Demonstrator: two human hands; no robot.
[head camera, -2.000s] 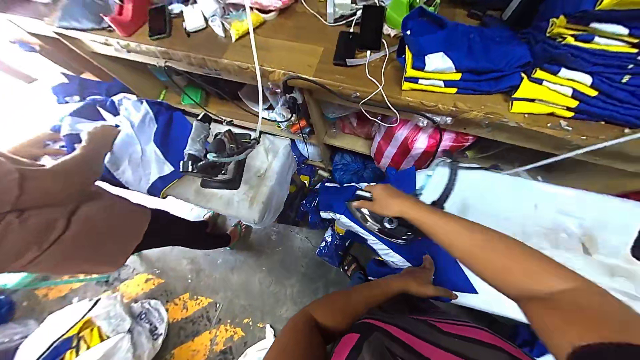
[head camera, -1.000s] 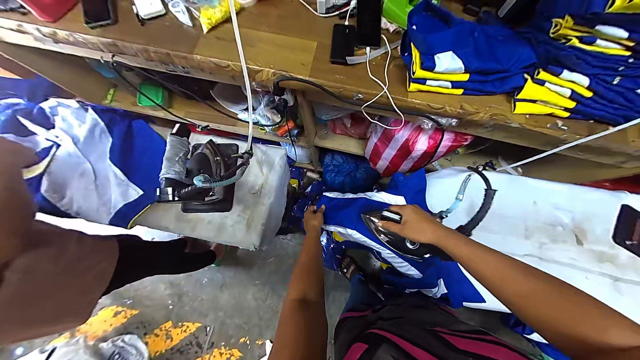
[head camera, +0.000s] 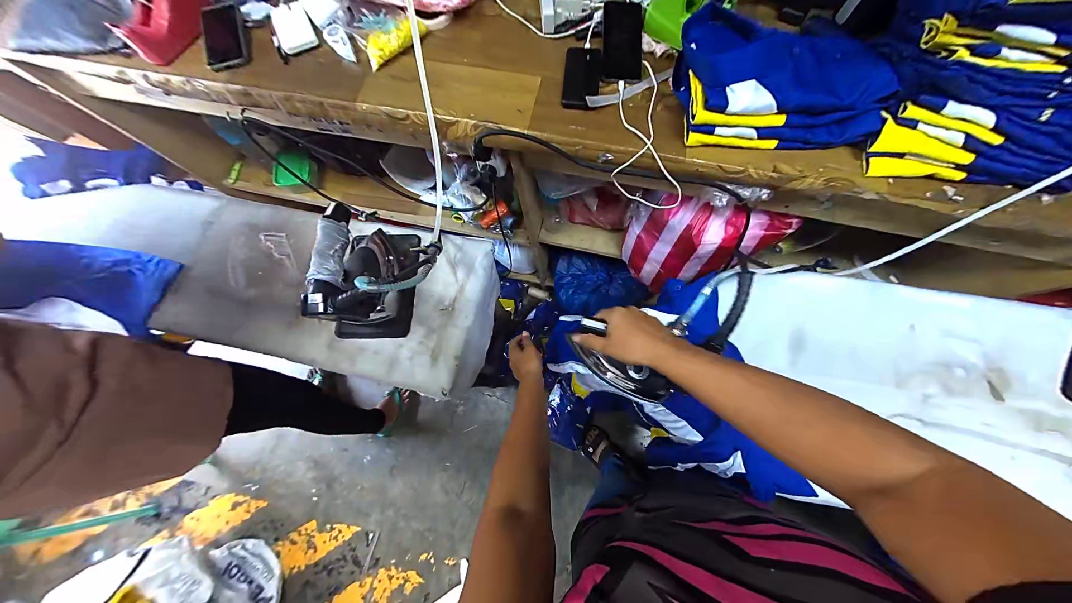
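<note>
My right hand (head camera: 630, 339) grips the handle of a steam iron (head camera: 615, 373), whose soleplate rests on a blue and white garment (head camera: 670, 419). That garment lies over the near end of a padded white ironing board (head camera: 904, 368) and hangs off its front edge. Left of the iron, my left hand (head camera: 525, 358) has its fingers closed on the garment's far left part; the exact hold is small in view. A hose and a black cable run from the back of the iron.
A second iron (head camera: 377, 276) stands on the left board (head camera: 243, 260), near a person's brown clothing (head camera: 100, 410). Behind is a wooden table (head camera: 469, 84) with folded blue garments (head camera: 787, 75), phones and cables. A striped bag (head camera: 703, 243) fills the shelf below. A white sack (head camera: 167, 574) lies on the floor.
My left hand has gone from near my body to the garment's far left part. My right hand still holds the iron. The other person's garment has moved left on their board.
</note>
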